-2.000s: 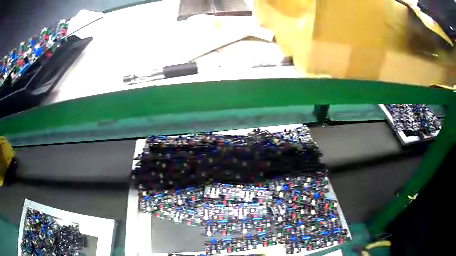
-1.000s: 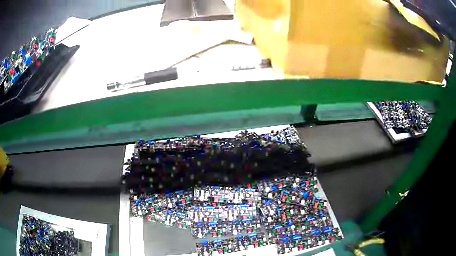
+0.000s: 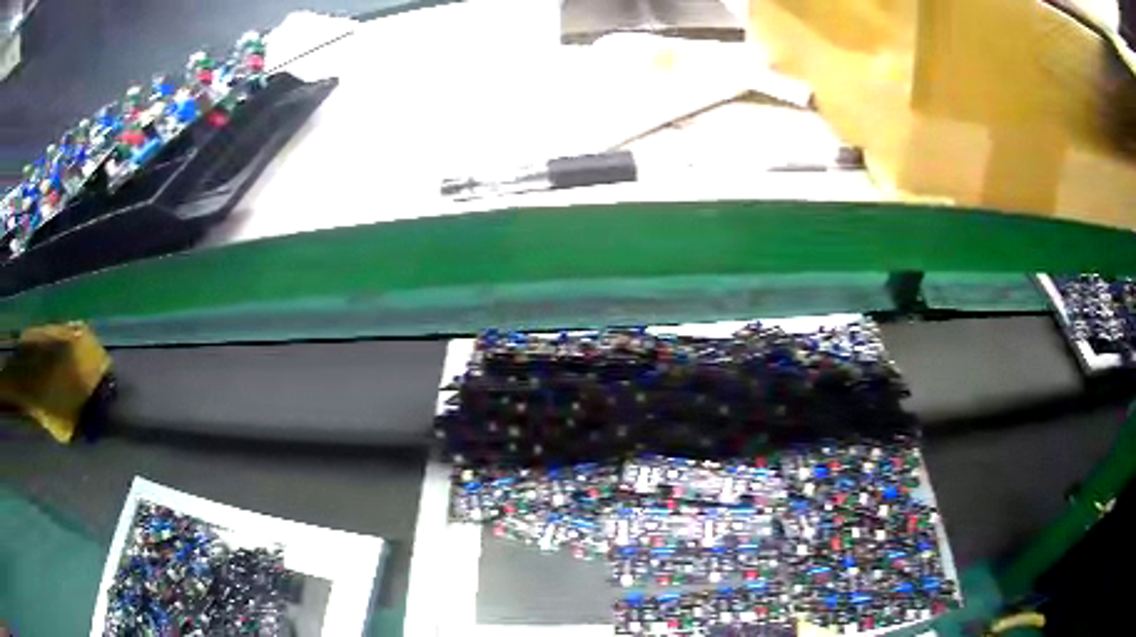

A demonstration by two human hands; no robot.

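Observation:
The main tray (image 3: 430, 548) lies in front of me with a white rim. Small parts with blue, red, green and white spots (image 3: 747, 535) lie in dense rows over its lower part. A dark heap of parts (image 3: 673, 411) forms a thick black band across its upper part. A grey bare patch shows at its lower left. A second tray (image 3: 355, 560) at the lower left holds loosely heaped parts and is cut off by the bottom edge. No hand can be made out; a tiny yellowish spot at the bottom edge is too small to tell.
A green beam (image 3: 561, 243) crosses above the trays. The white shelf (image 3: 424, 112) holds a black plastic tray (image 3: 249, 149), a black-ended pen or screwdriver (image 3: 592, 171), and a cardboard box (image 3: 972, 100). A yellow block (image 3: 56, 373) is at left, a third tray (image 3: 1096, 363) at far right.
The view has turned left, so the trays and shelf items appear farther right. More of the yellow block and the black plastic tray shows. The rows look the same.

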